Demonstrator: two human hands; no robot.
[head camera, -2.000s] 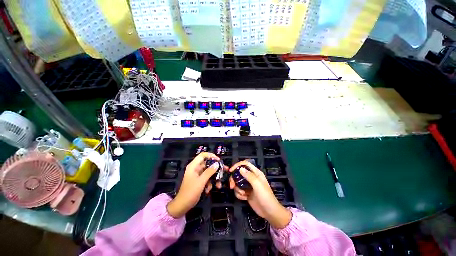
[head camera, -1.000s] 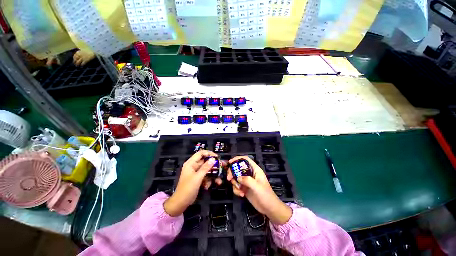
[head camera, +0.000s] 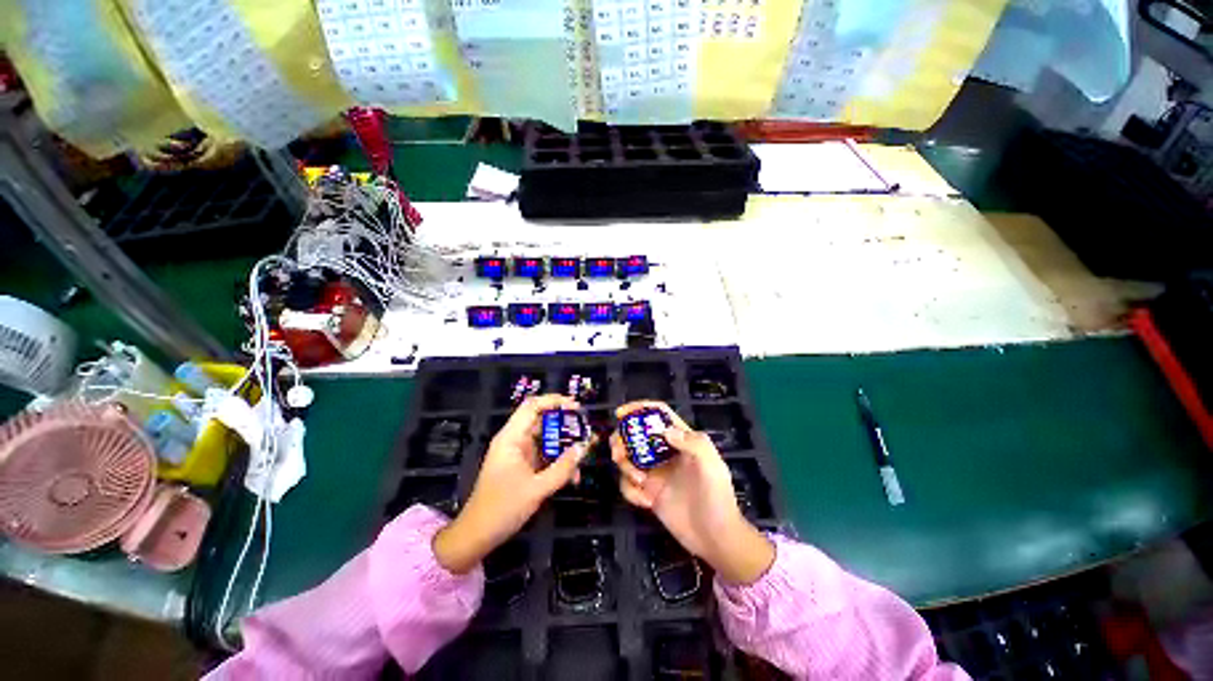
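Observation:
My left hand (head camera: 512, 479) holds a smartwatch body (head camera: 563, 434) without strap, its screen lit blue and white and facing up. My right hand (head camera: 685, 486) holds another watch body (head camera: 647, 438), its screen lit with colourful icons. The two watches are side by side and apart, above the black foam tray (head camera: 412, 459). Tray pockets hold watches: two with lit marks (head camera: 580, 386) at the back, others dark with shiny outlines (head camera: 580, 580). My hands and sleeves hide some pockets.
Two rows of small lit displays (head camera: 564, 314) lie on a white sheet (head camera: 851, 286). Stacked black trays (head camera: 636, 186) stand behind. Cables (head camera: 353, 246), a pink fan (head camera: 73, 472) and a yellow basket (head camera: 213, 446) are left. A marker pen (head camera: 879, 448) lies right. Paper sheets (head camera: 519, 60) hang above.
Both watches have turned so their screens face up; the right screen went from dark to lit icons, the left now shows a blue and white display. Both hands still hold them over the tray.

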